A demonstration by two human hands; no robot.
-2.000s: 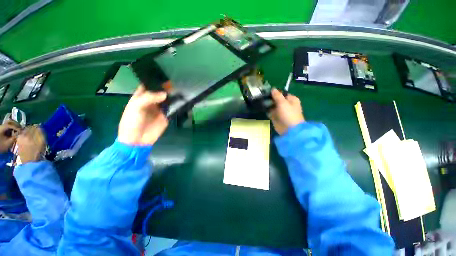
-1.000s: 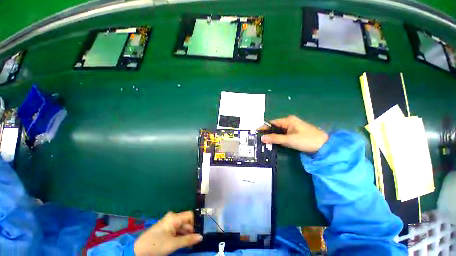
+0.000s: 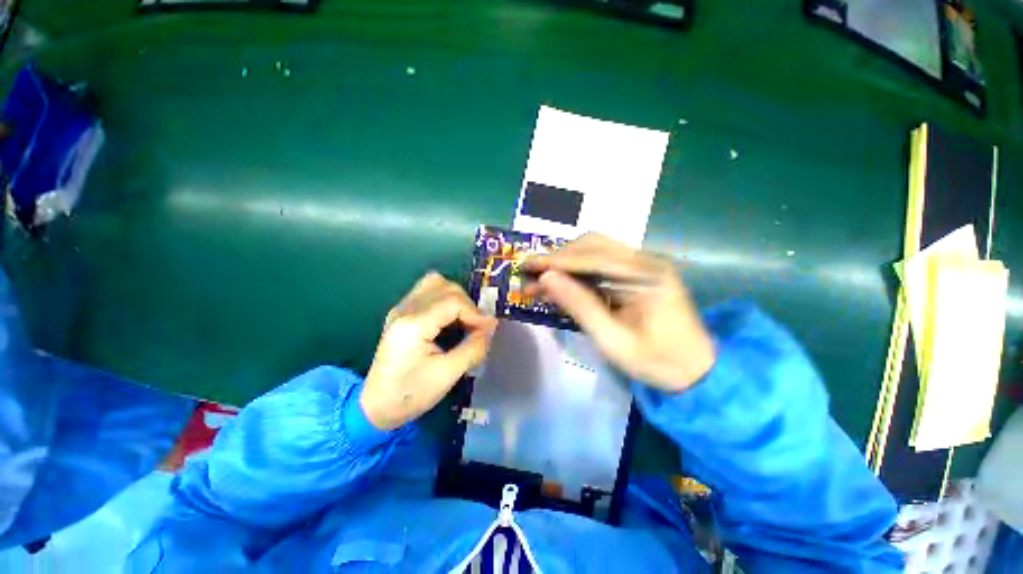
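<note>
The open tablet (image 3: 550, 420) lies in front of me, its board end away from me and its near end against my smock. My right hand (image 3: 634, 308) is over the circuit board (image 3: 522, 294) and holds a thin dark tool that looks like tweezers (image 3: 600, 277); the tips are blurred and partly hidden by the fingers. My left hand (image 3: 426, 348) is at the tablet's left edge beside the board, fingers bent together; whether they hold anything is unclear. A white liner sheet (image 3: 611, 168) with a black tape patch (image 3: 552, 204) lies just beyond the tablet.
Other open tablets lie along the far edge, one at the upper right (image 3: 897, 34). A blue bin (image 3: 45, 140) is at the far left. Pale yellow papers (image 3: 962, 348) lie over a long black strip (image 3: 954, 185) at right. A white perforated basket (image 3: 954, 544) is at the lower right.
The view has shifted. My left hand has moved from the tablet's near left corner up beside the board. My right hand has moved from the far right corner onto the board.
</note>
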